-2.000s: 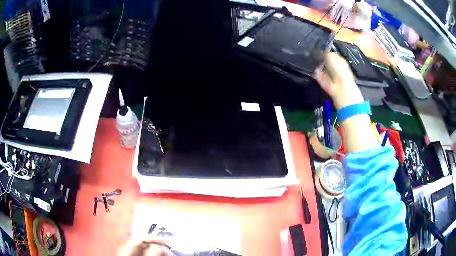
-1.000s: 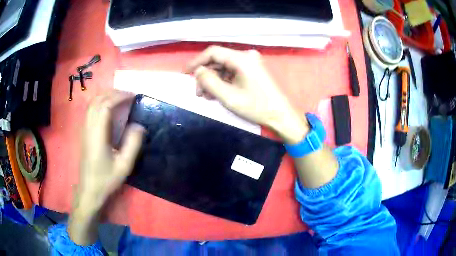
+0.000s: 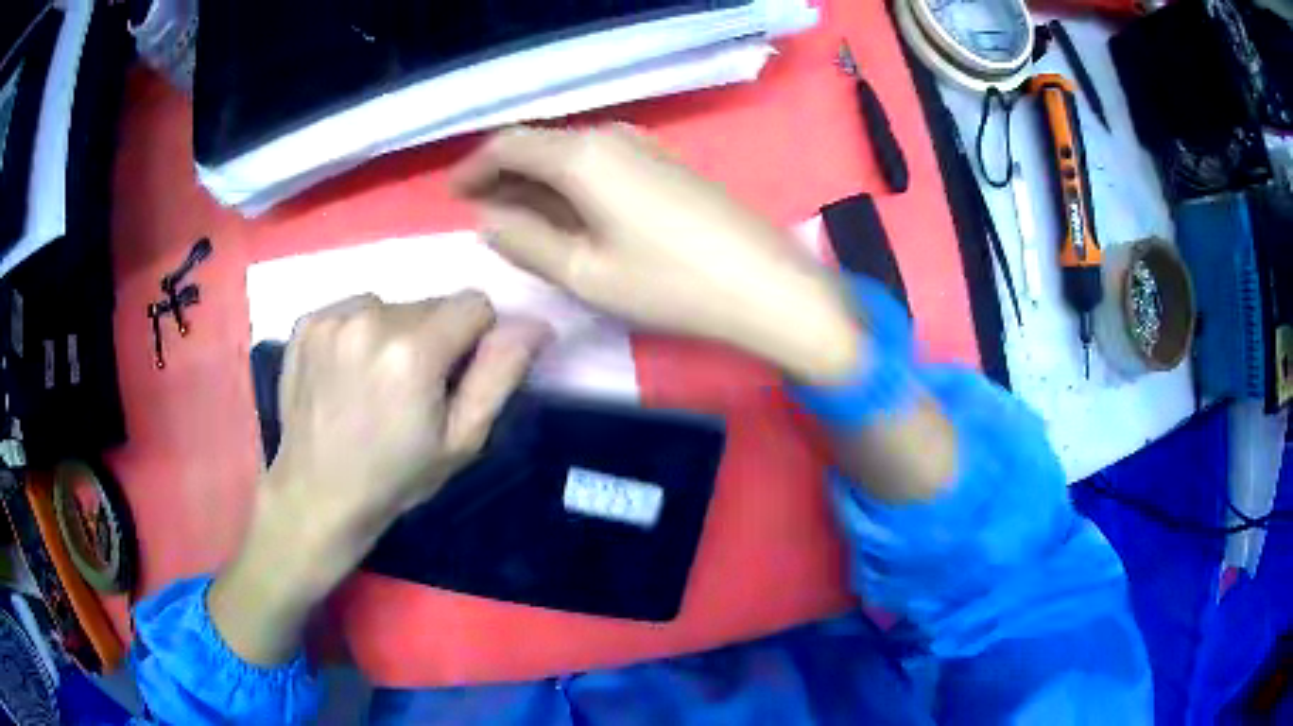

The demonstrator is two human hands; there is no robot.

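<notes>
A black tablet [image 3: 596, 553] with a white label [image 3: 613, 498] lies on the red-orange mat, partly over a white sheet [image 3: 355, 265]. My left hand [image 3: 390, 383] is above the tablet's left part, fingers curled, and covers it. My right hand [image 3: 603, 227] is above the white sheet, blurred, fingers bent. Whether either hand holds something small is hidden by the fingers and blur.
Large black panels [image 3: 426, 54] on white sheets stand at the back. Small dark parts [image 3: 177, 302] lie left. A black block [image 3: 862, 244], tweezers [image 3: 879, 135], an orange screwdriver [image 3: 1066, 177] and tape rolls [image 3: 976, 31] are at the right.
The right hand came back from the far panels to the mat. The tablet came into view on the mat; the left hand moved right over it. The view tilted down and shifted.
</notes>
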